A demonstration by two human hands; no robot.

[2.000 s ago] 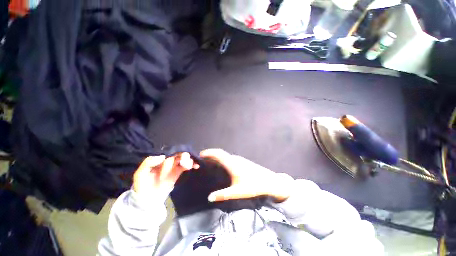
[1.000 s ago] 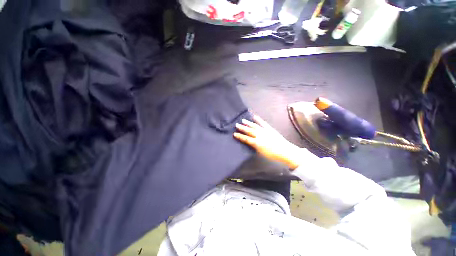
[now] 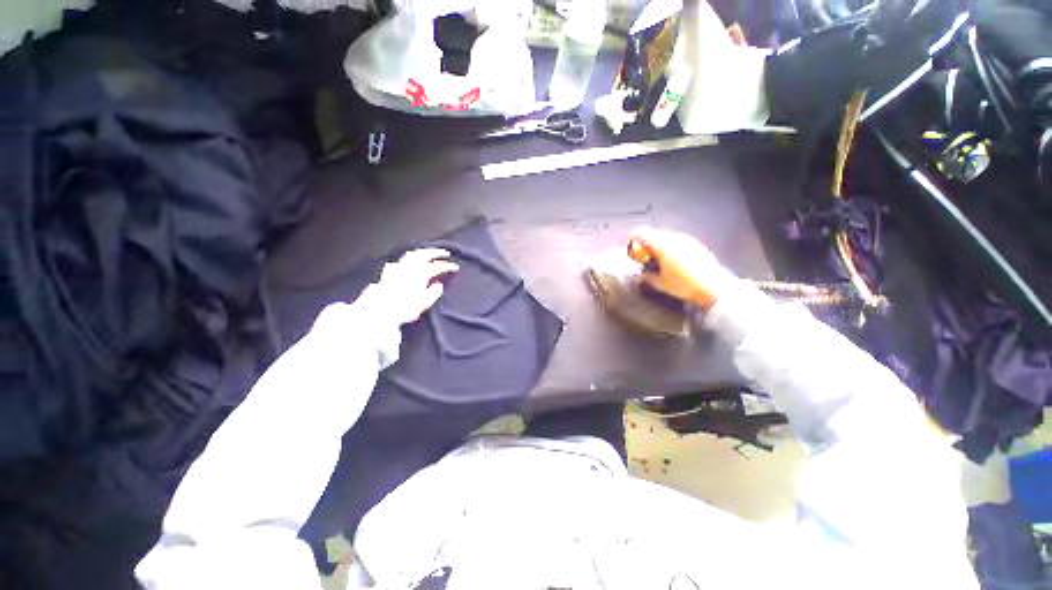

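Note:
A dark navy garment piece [image 3: 485,334] lies on the dark pressing table [image 3: 577,219] in front of me, wrinkled in its middle, with a pointed corner towards the iron. My left hand [image 3: 418,284] rests on its upper left part, palm down, fingers slightly curled. My right hand [image 3: 681,271] is closed around the handle of the steam iron [image 3: 635,309], to the right of the cloth. The handle is mostly hidden under my hand. The iron does not touch the cloth.
A large dark garment pile [image 3: 127,254] fills the left. Along the far side are a metal ruler [image 3: 600,157], scissors [image 3: 554,126], a white plastic bag [image 3: 387,63], small pale snips [image 3: 376,146] and a small bottle [image 3: 670,96]. Ribbed hoses [image 3: 808,293] run right from the iron.
My right hand has left the cloth and taken hold of the iron's handle. My left hand has come into view on the cloth. The cloth lies lower and flatter across the table.

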